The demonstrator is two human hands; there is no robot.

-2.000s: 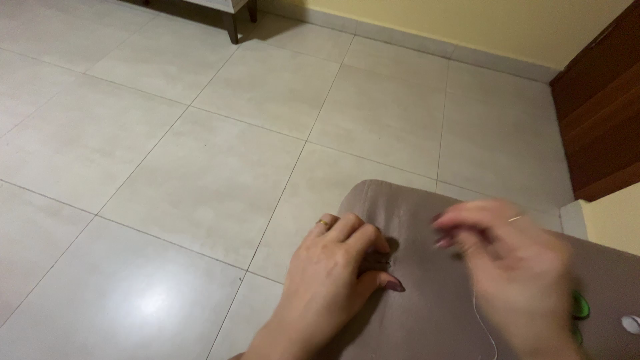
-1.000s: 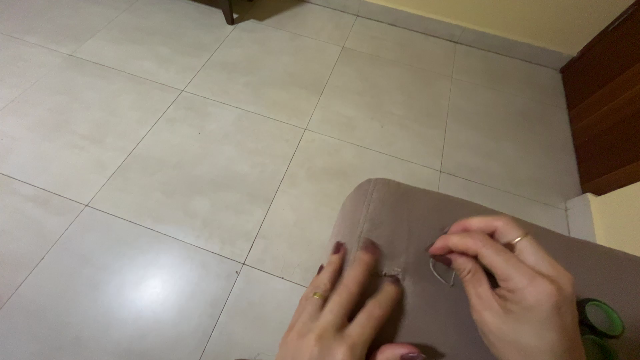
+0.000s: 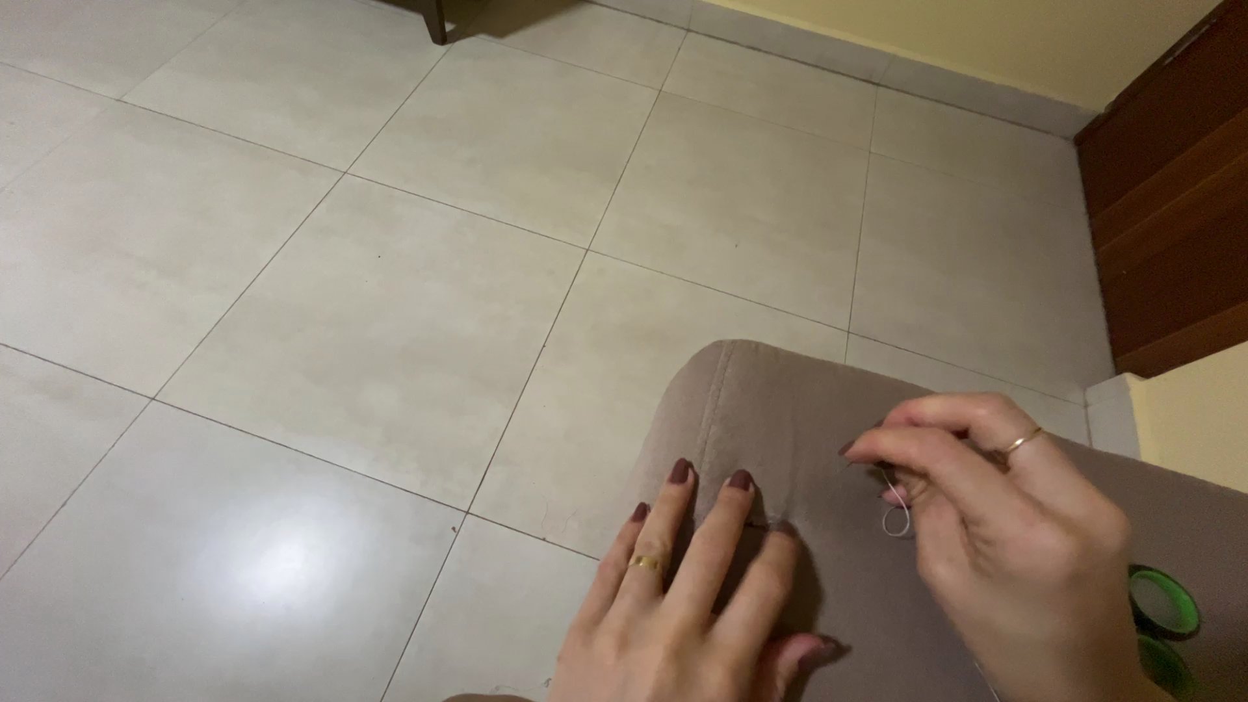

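My left hand [image 3: 682,595] lies with spread fingers on the taupe fabric upholstery [image 3: 809,409], its fingertips beside a seam and a small dark gap in the cloth. To its right, my right hand [image 3: 1014,526] is raised over the fabric, thumb and fingers pinched together. A pale thread [image 3: 896,517] hangs in a small loop from those fingers. Whether a needle is between the fingertips is too small to tell. Both hands wear a gold-coloured ring. Green-and-black scissor handles [image 3: 1164,602] lie on the fabric at the right, partly hidden by my right wrist.
Pale floor tiles [image 3: 439,292] surround the upholstered piece on the left and beyond it. A dark furniture leg [image 3: 435,21] stands at the top. A brown wooden door [image 3: 1170,195] and a yellow wall [image 3: 936,39] are at the right and back.
My left hand has gone from pinching the fabric to lying on it with fingers spread. My right hand, blurred in motion earlier, is now raised slightly with the thread looped below its fingers.
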